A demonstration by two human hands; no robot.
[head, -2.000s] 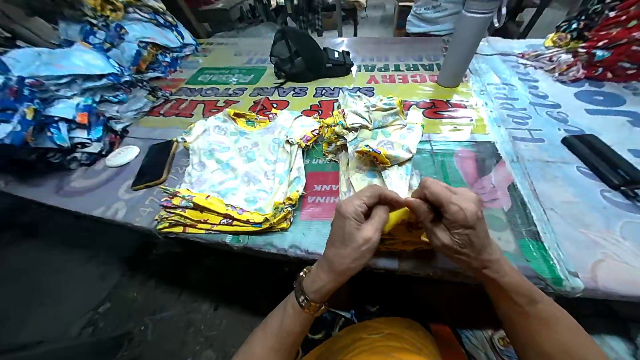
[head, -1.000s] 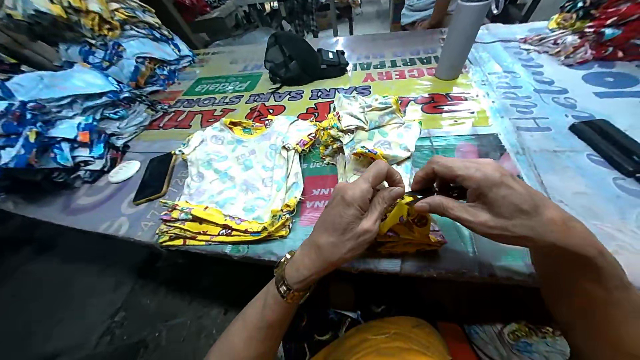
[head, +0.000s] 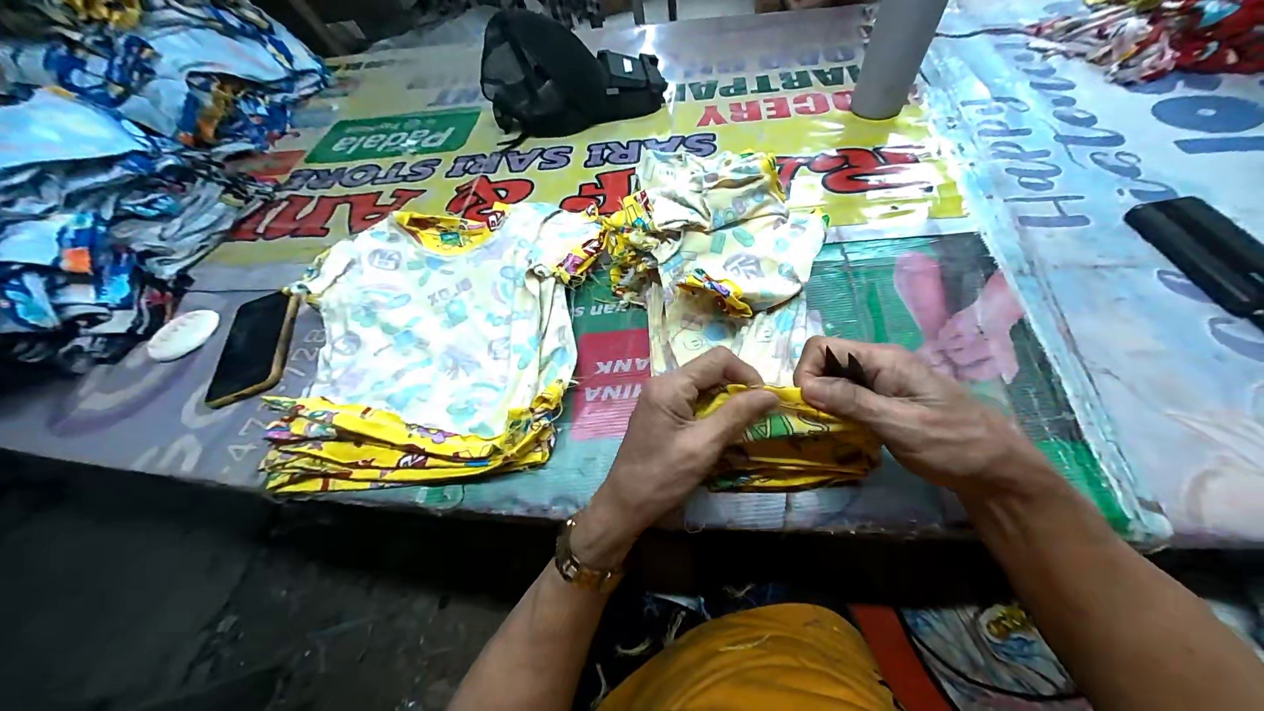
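My left hand [head: 681,434] pinches the yellow printed hem [head: 780,427] of a small garment near the table's front edge. My right hand [head: 889,405] grips the same hem a little to the right, with the dark pointed tips of a small tool, perhaps thread snips [head: 844,369], showing above the fingers. Under both hands lies a stack of yellow-trimmed pieces. Just behind them are folded white printed shirts [head: 736,267] with yellow trim. To the left, a neat pile of matching small shirts [head: 444,326] lies flat, yellow hems toward me.
A phone [head: 253,348] and a white oval object [head: 184,335] lie left of the shirt pile. Blue printed garments [head: 89,197] are heaped at the left. A black mesh bag [head: 553,79] and a grey bottle [head: 897,59] stand farther back. A black case [head: 1205,247] lies right, red fabric [head: 1185,39] behind.
The dark tool tips in my right hand, not visible two seconds ago, now point up above the fingers. The hem is spread wider between my hands than one second ago.
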